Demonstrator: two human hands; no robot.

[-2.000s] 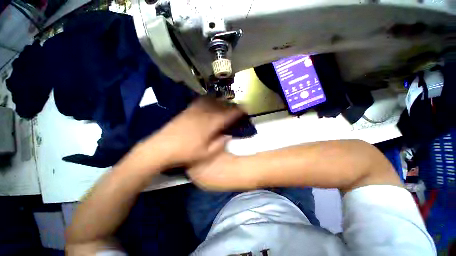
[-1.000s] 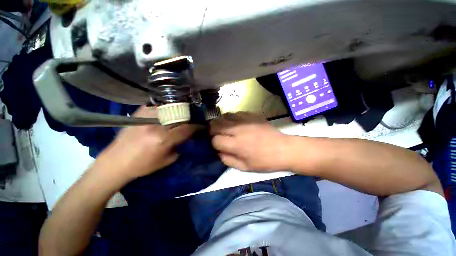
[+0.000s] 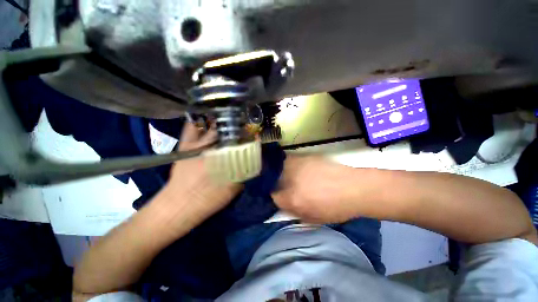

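Observation:
Dark navy fabric [image 3: 251, 197] lies between my hands just in front of the sewing machine head [image 3: 330, 44] and hangs over the table's front edge. My left hand [image 3: 197, 177] is on the fabric's left side, its fingers partly hidden behind the cream tension knob [image 3: 235, 161]. My right hand [image 3: 309, 187] holds the fabric's right side, with its fingertips turned in and partly hidden. The presser foot and needle are largely hidden behind the knob and spring.
A smartphone with a purple screen [image 3: 393, 113] lies right of the yellowish machine bed [image 3: 318, 121]. Dark cloth [image 3: 457, 133] lies beside it. More navy fabric [image 3: 88, 127] lies on the white table [image 3: 97, 203] at left. The pale looped guard [image 3: 112, 166] crosses the left side.
The view has moved closer to the machine head. My hands were crossed near the needle, then parted to either side of the fabric. Navy fabric now hangs lower at the table's front.

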